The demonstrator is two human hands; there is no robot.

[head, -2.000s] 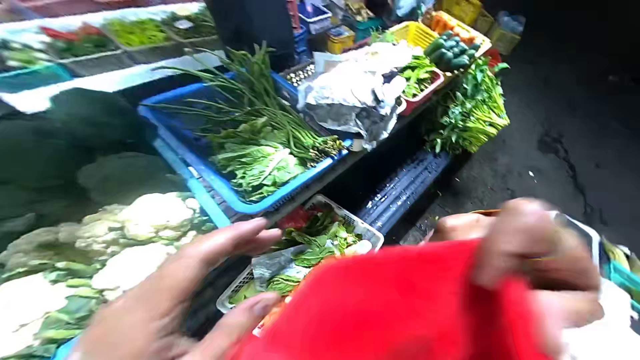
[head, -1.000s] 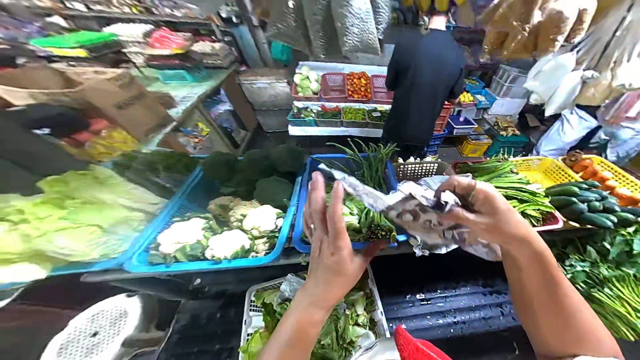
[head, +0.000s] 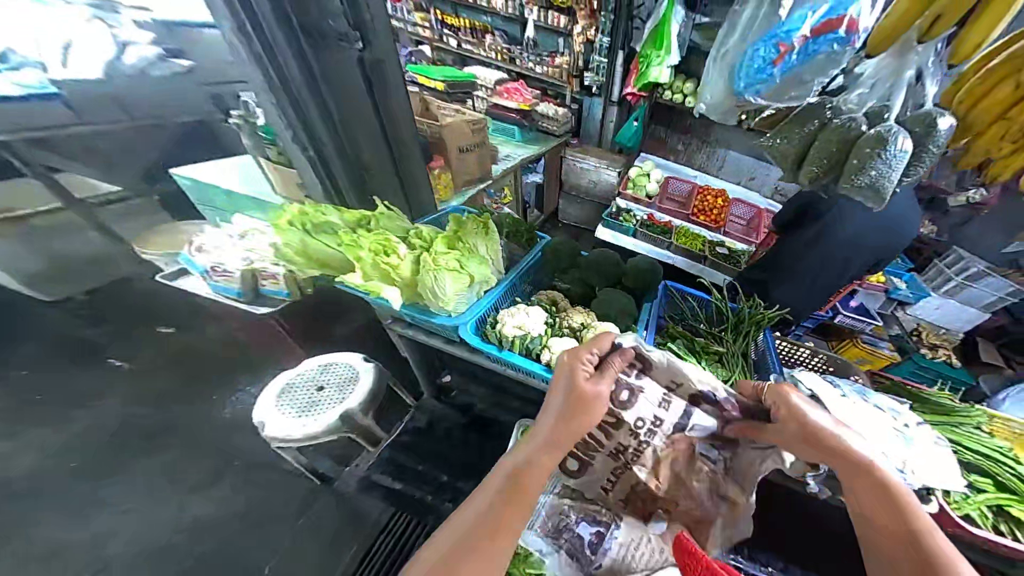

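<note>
A crumpled printed sheet, which looks like newspaper (head: 680, 448), is stretched between my two hands. My left hand (head: 588, 384) pinches its upper left corner, in front of the cauliflowers (head: 522, 322). On its right edge my right hand (head: 788, 416), with a ring on one finger, grips the sheet near a blue basket of long green beans (head: 720, 328). Below the sheet, more printed paper or wrapping (head: 592, 536) lies over a crate of leafy greens, mostly hidden. A piece of red cloth or similar material (head: 700, 556) shows at the bottom edge.
Blue baskets hold lettuce (head: 456, 264) and broccoli (head: 614, 308). A white plastic stool (head: 320, 392) stands on the dark floor at left. A dark post (head: 344, 104) rises behind the lettuce. Filled plastic bags (head: 868, 152) hang at upper right, before a person in dark clothes (head: 840, 240).
Both hands held a crumpled, bunched sheet one second ago; now it is spread wider between them. Two seconds ago a large red thing was in front of my hands. The view has swung widely.
</note>
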